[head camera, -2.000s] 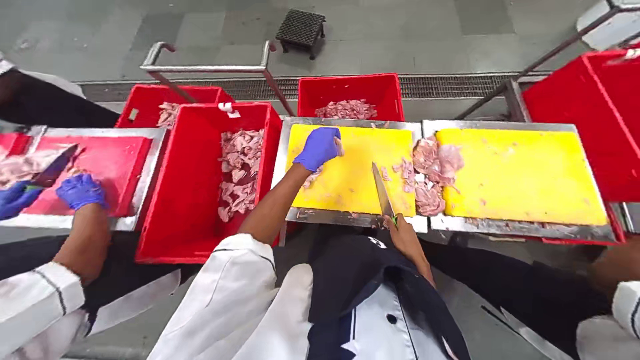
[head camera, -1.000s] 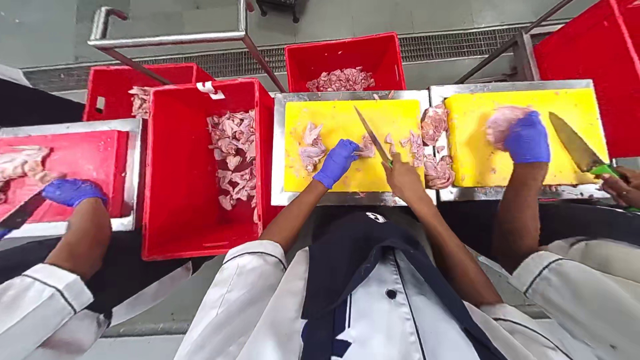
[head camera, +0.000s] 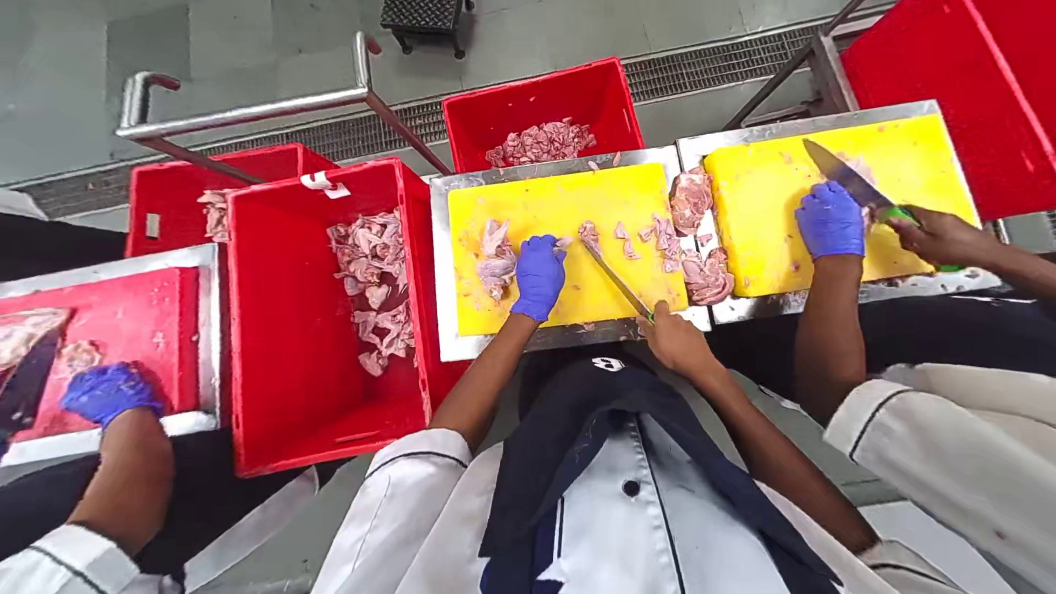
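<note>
My left hand (head camera: 540, 278), in a blue glove, rests on the yellow cutting board (head camera: 495, 318). A small bit of meat shows at its fingertips; whether the fingers grip it is unclear. Just left of it lies raw poultry meat (head camera: 497, 266). My bare right hand (head camera: 678, 338) holds a knife (head camera: 619, 283) at the board's front edge, its blade slanting up and left. The blade's tip is at a small piece of meat (head camera: 588, 232). More small pieces (head camera: 664, 238) lie to the right, beside larger raw meat (head camera: 691, 201) between the two boards.
Left of my board stands a red crate (head camera: 289, 330) holding meat pieces; another red crate (head camera: 540, 103) is behind it. At the right a co-worker's gloved hand (head camera: 832, 221) and knife (head camera: 850, 177) are close by. Another co-worker's gloved hand (head camera: 111, 393) is at the left, on a red board (head camera: 169, 330).
The knife's blade, pointing up and left from the right hand, has come down lower on the board. The co-worker at the right has brought the knife to the gloved hand.
</note>
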